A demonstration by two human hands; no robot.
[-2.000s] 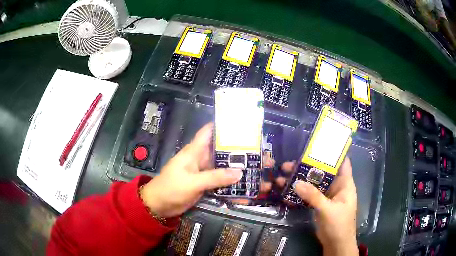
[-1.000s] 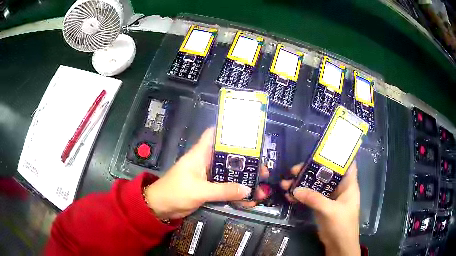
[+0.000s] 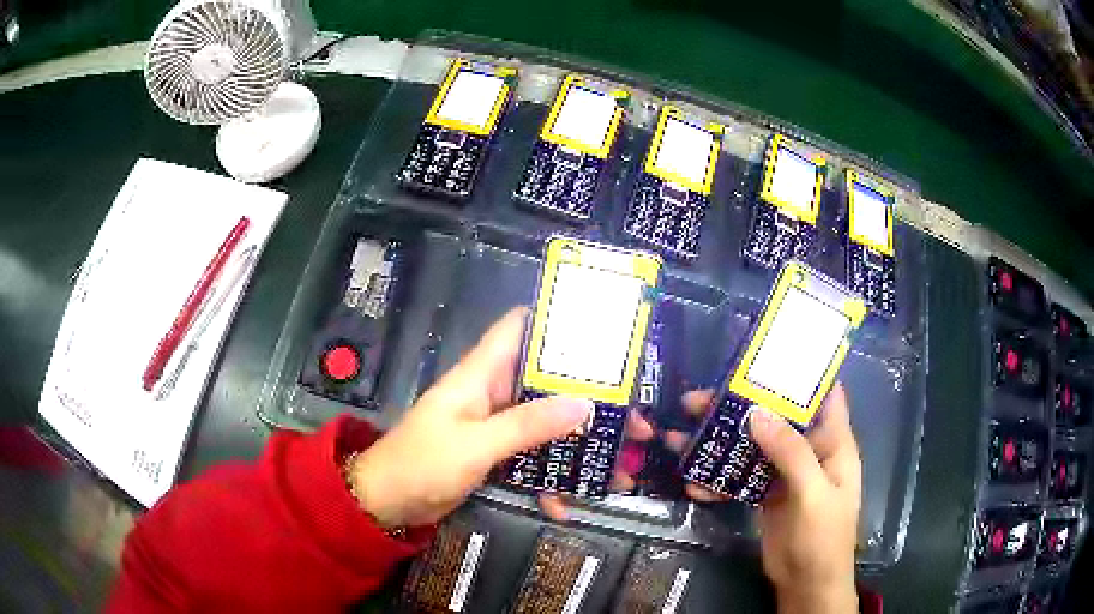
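Note:
My left hand (image 3: 462, 438) holds a keypad phone (image 3: 590, 324) upright over the tray, its white screen lit, the thumb on the centre key area. My right hand (image 3: 806, 492) holds a second keypad phone (image 3: 792, 342), tilted to the right, screen also lit white, the thumb near its centre key. The clear phone tray (image 3: 462, 270) has a far row of several phones (image 3: 684, 150) lying face up with lit screens. In its near row a phone back (image 3: 348, 318) with a red round spot lies at left. Another phone back is partly hidden behind my hands.
Several batteries (image 3: 554, 576) lie below the tray. Paper (image 3: 102, 324) with a red pen (image 3: 198, 300) and a silver pen-like tool (image 3: 206, 321) is at left. A white desk fan (image 3: 216, 62) stands at far left. Another tray of phones (image 3: 1014, 450) is at right. A green conveyor belt (image 3: 720, 48) runs beyond.
The phone in my left hand has moved slightly down and right, and that thumb has moved up from the lower keys. My right thumb has moved up towards the centre key.

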